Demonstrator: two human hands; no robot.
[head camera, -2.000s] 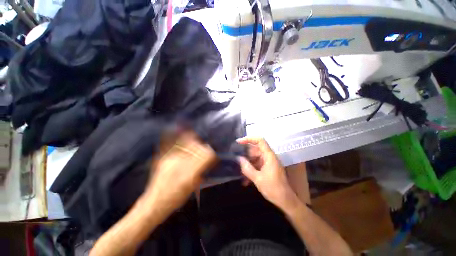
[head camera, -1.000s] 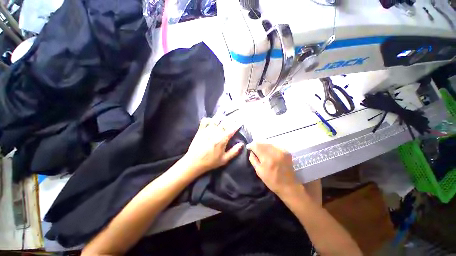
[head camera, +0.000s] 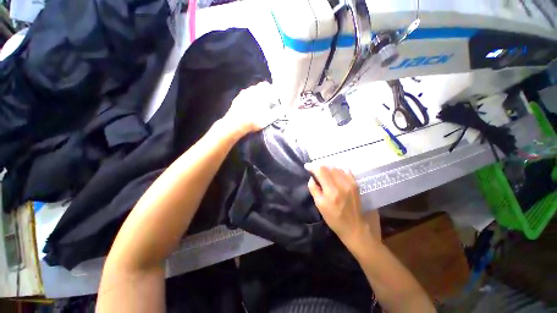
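A black garment piece (head camera: 211, 79) lies on the white machine table, with its near part bunched at the front edge. My left hand (head camera: 253, 109) is on the cloth just left of the presser foot (head camera: 307, 99); it is overexposed by the lamp, and its fingertips are hard to make out. My right hand (head camera: 334, 194) pinches the cloth's right edge near the table's front edge. The cloth edge (head camera: 290, 150) runs curved between the two hands. The white sewing machine (head camera: 372, 46) stands over the cloth's far right end.
A black garment pile (head camera: 79, 79) lies at the left. Right of the needle are a small metal attachment (head camera: 340, 112), scissors (head camera: 404, 110), yellow-green and blue snips (head camera: 391, 137) and black strips (head camera: 479, 125). A green basket (head camera: 512, 205) is at the lower right. A ruler marking (head camera: 397, 175) runs along the front edge.
My left hand has moved forward, up beside the presser foot. My right hand still pinches the cloth edge near the front. The cloth edge now shows stretched out between the hands.
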